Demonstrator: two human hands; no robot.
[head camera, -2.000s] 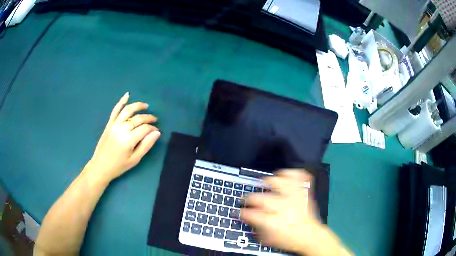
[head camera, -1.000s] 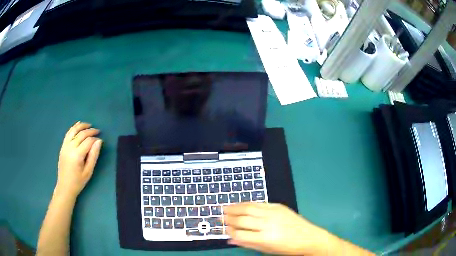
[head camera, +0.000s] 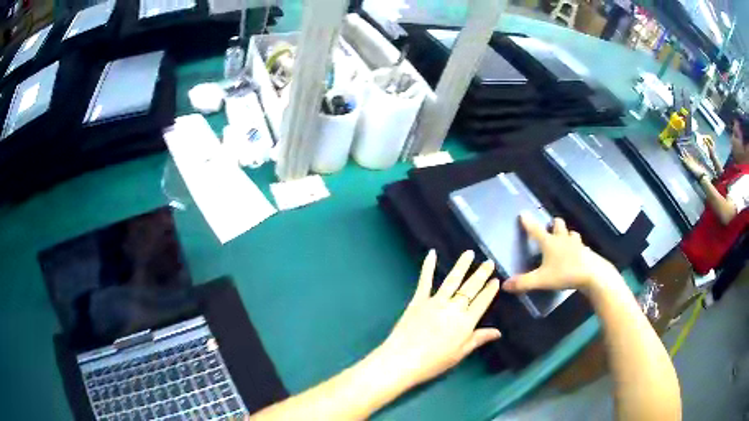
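Note:
A closed silver-grey mini laptop lies on a stack of black foam pads at the right. My right hand is over its lid, fingers spread, with fingertips on or just above the surface. I cannot tell whether it grips the laptop. My left hand is open and empty, fingers spread, at the near left edge of the same stack. An open mini laptop with a black screen and keyboard sits on a black foam pad at the lower left, partly cut off by the frame.
More closed laptops lie on foam to the right and at the back left. Metal posts, white tool cups, a parts tray and a paper strip stand beyond. A person in red is at far right.
The view has swung right. Both hands have left the open laptop's area and moved to the foam stack with the closed laptop. The open laptop now shows at lower left, still open.

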